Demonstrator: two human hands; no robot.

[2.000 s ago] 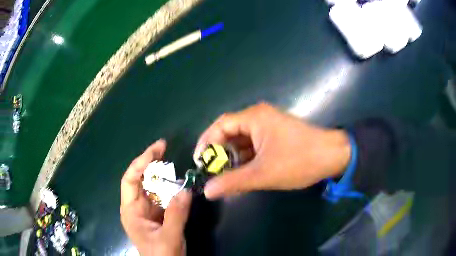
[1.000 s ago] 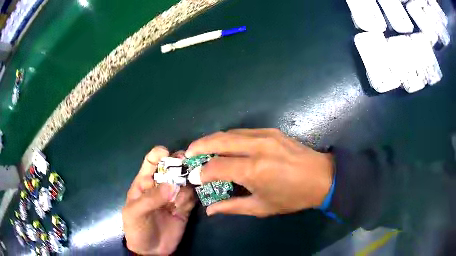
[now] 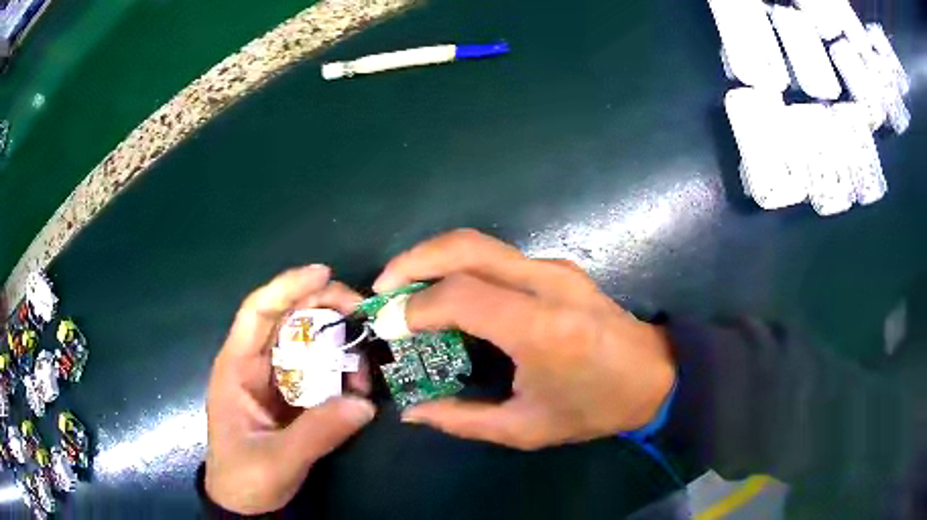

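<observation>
My left hand (image 3: pixel 269 396) holds a white rounded insert (image 3: pixel 313 358) with brass-coloured metal, between thumb and fingers. My right hand (image 3: pixel 539 350) holds a green circuit board (image 3: pixel 427 368) by its edges, soldered side up, just right of the insert. A second green board edge shows above it, partly under my fingers. A white finger cot (image 3: pixel 391 317) covers one right fingertip. Short dark and white wires (image 3: pixel 351 333) run between the insert and the boards. The boards' undersides are hidden.
White housings (image 3: pixel 803 142) are grouped at upper right. A cream stick with a blue end, perhaps a marker pen (image 3: pixel 407 61), lies near the speckled edging strip (image 3: pixel 152 137). Board-and-insert subassemblies (image 3: pixel 43 381) cluster at far left. The green belt (image 3: pixel 76 81) is beyond the strip.
The insert has turned to show its brass-coloured metal face. Earlier a yellow component faced up in my right hand; now the green soldered side does. The camera view has shifted.
</observation>
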